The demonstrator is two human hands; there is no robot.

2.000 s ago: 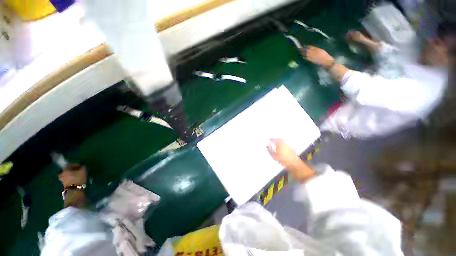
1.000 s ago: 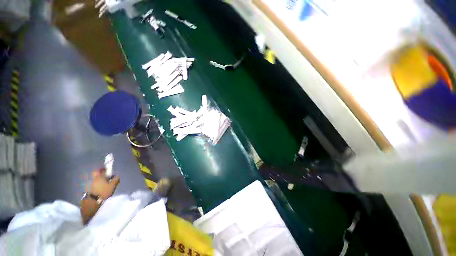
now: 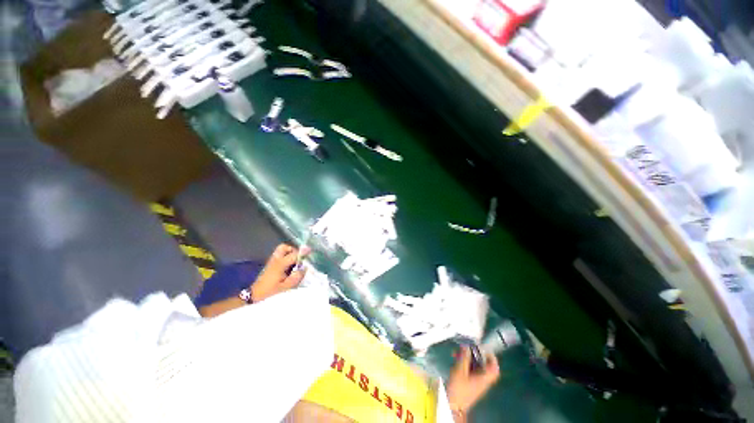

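My left hand (image 3: 279, 274), with something dark at its wrist, is at the bench's near edge. Its fingers pinch a small pale strip with a dark bit. My right hand (image 3: 474, 378) is at the lower right, its fingers closed around a small dark piece that looks like a watch head. A pile of white strap halves (image 3: 360, 231) lies on the green bench between the hands and farther out. A second strap pile (image 3: 446, 314) lies just beyond my right hand. A clear, whitish thing (image 3: 501, 337), blurred, is beside that hand.
A white tray (image 3: 194, 54) with rows of watches is at the upper left, beside a bottle (image 3: 235, 101). Loose watches (image 3: 364, 142) lie on the green belt. An open brown carton (image 3: 124, 140) and a dark blue seat (image 3: 227, 281) are left of the bench.
The view has turned along the bench. My left hand has moved from over the floor to the bench edge. My right hand has come into view with a dark piece; the white sheet is out of view.
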